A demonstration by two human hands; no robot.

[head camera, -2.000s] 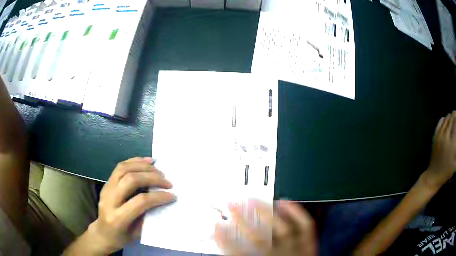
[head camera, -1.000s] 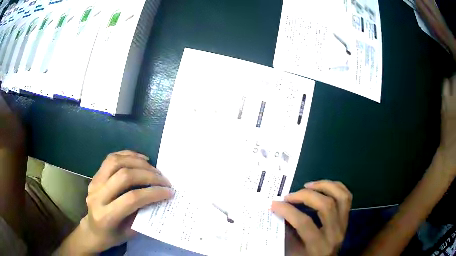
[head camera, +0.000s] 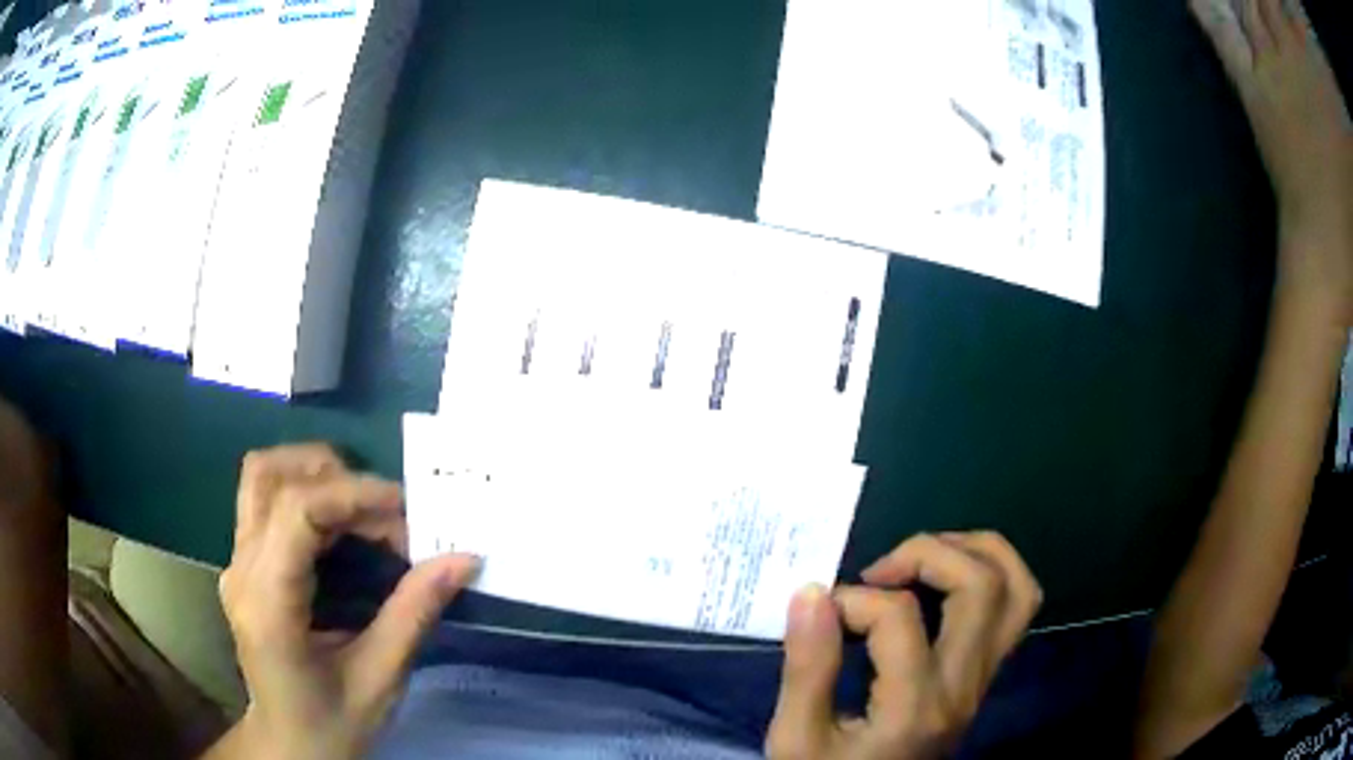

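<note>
An instruction leaflet (head camera: pixel 653 297) lies in front of me on the dark green table. Its near part is folded up over the sheet as a flap (head camera: pixel 623 520), slightly offset to the left. My left hand (head camera: pixel 334 549) pinches the flap's lower left corner, thumb on top and fingers at the left edge. My right hand (head camera: pixel 905 624) holds the lower right corner with the thumb on top and the fingers curled beside it. Both hands are bare.
A stack of unfolded leaflets (head camera: pixel 935 164) lies beyond, at the upper right. Thermometer boxes (head camera: pixel 267 223) stand in an overlapping row at the left. Another person's arm (head camera: pixel 1306 297) reaches along the right side. Part of a person's arm (head camera: pixel 30 564) shows at the left rim.
The near end of the leaflet, flat before, is now folded up and away from me. Both thumbs are now on the flap's corners. The neighbour's arm at right reaches farther forward.
</note>
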